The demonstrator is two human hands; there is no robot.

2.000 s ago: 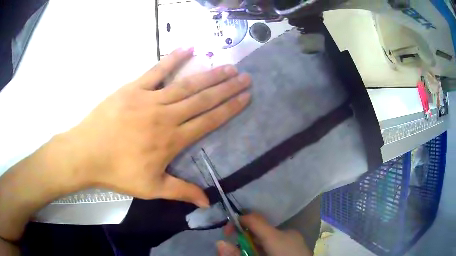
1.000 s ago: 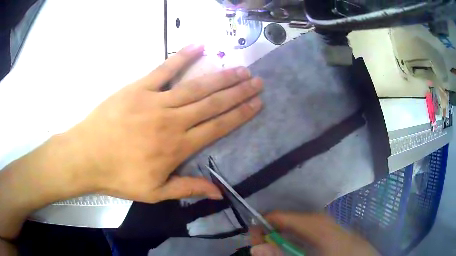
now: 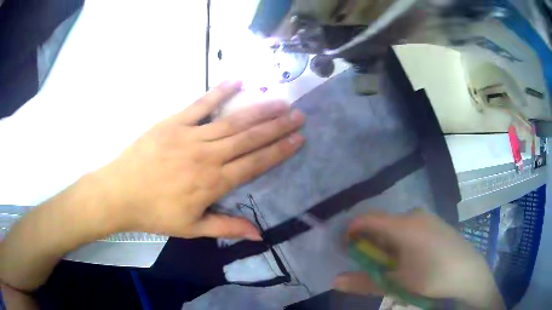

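Note:
A garment panel backed with grey-blue interfacing (image 3: 357,121) lies across the table front and hangs over its edge. A dark strip (image 3: 357,191) crosses it diagonally, with loose threads or thin lines near its lower left part. My left hand (image 3: 187,163) lies flat on the panel's left part, fingers spread, thumb by the strip. My right hand (image 3: 430,254), blurred, holds scissors (image 3: 375,257) with green and yellow handles over the lower right of the panel. The blades are too blurred to make out.
The sewing machine head (image 3: 363,27) stands above the panel, its lamp glowing. The round plate (image 3: 287,65) shows beyond my left fingertips. The ruler-marked table edge (image 3: 136,245) runs along the front. A blue basket (image 3: 514,242) is below at right. A red object (image 3: 515,145) lies at right.
My right hand has moved right with the scissors, whose blades no longer lie across the dark strip. My left hand stays flat on the panel. The whole view has shifted slightly.

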